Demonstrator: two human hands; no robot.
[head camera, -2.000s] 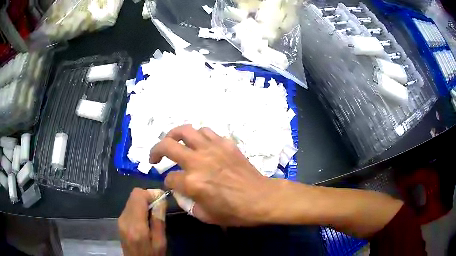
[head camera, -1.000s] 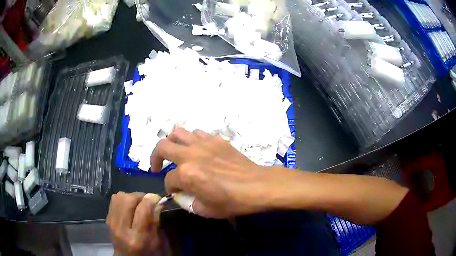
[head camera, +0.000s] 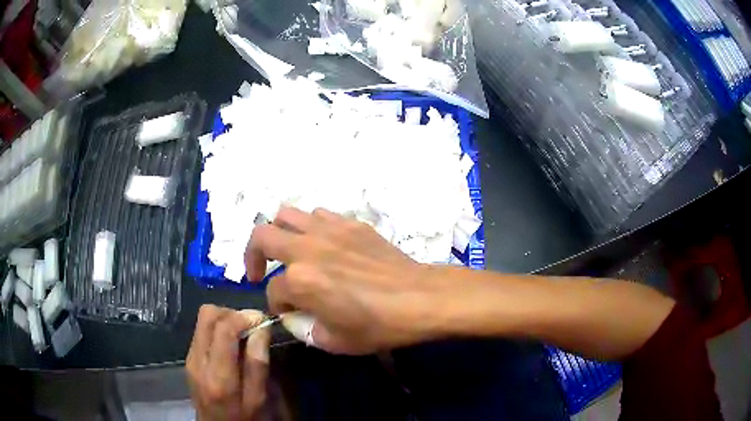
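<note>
My left hand (head camera: 226, 362) is at the bottom, left of centre, with a cot on a fingertip. It pinches a thin shiny rod (head camera: 260, 326) between thumb and finger. My right hand (head camera: 346, 275) reaches in from the right, its thumb and finger at the rod's right end and its other fingers curled over the near edge of the white pieces. Its thumb wears a white cot. Whatever lies under its fingers is hidden. The heap of small white pieces (head camera: 329, 164) fills the blue basket (head camera: 476, 197).
A clear blister tray (head camera: 132, 288) with three white units stands left, beside filled trays (head camera: 33, 177) and loose white units (head camera: 39, 288). A polybag (head camera: 469, 62) of pale pieces lies behind the basket. Stacked clear trays (head camera: 568, 164) with metal-stemmed parts stand right. The bench edge curves along the front.
The hands stay together at the rod, with small shifts of the left hand and its fingers. The view has shifted slightly.
</note>
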